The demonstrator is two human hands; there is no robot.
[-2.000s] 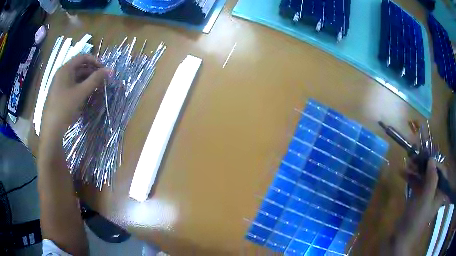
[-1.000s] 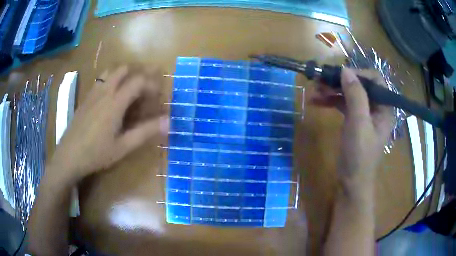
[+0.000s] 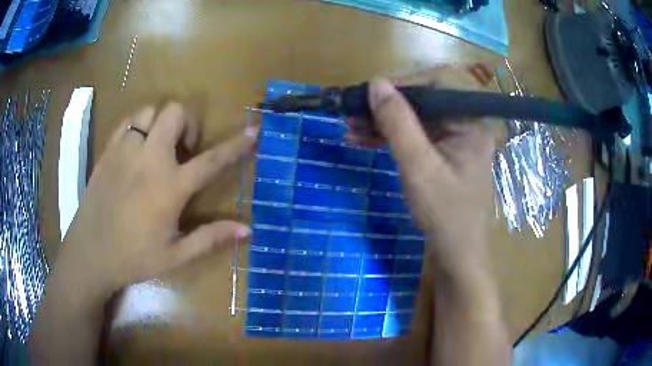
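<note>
The blue solar cell sheet (image 3: pixel 329 236) lies upright in front of me, thin silvery lines across it. A thin silver bus ribbon (image 3: pixel 234 286) runs along its left edge, over the wire ends. My left hand (image 3: pixel 154 189) lies flat left of the sheet, fingers apart, index fingertip and thumb tip at the ribbon and sheet edge. My right hand (image 3: pixel 443 157) is closed around the black handle of the soldering iron (image 3: pixel 500 106). The iron's tip is at the sheet's upper left corner, by the ribbon's top end. My right hand and the iron hide the sheet's upper right part.
Cut ribbon piles lie at the far left (image 3: pixel 21 229) and right (image 3: pixel 530 175). White strips lie at left (image 3: pixel 75 157) and right (image 3: pixel 580 239). Stacked blue sheets (image 3: pixel 32 28) are upper left, a pale green board (image 3: pixel 457 28) above. A grey round-based device (image 3: pixel 586 57) and black cord (image 3: pixel 572 264) are at right.
The camera view has turned to the sheet. My left hand has moved from the left ribbon pile to the sheet's left edge, where a ribbon now lies. The iron has moved left across the sheet's top.
</note>
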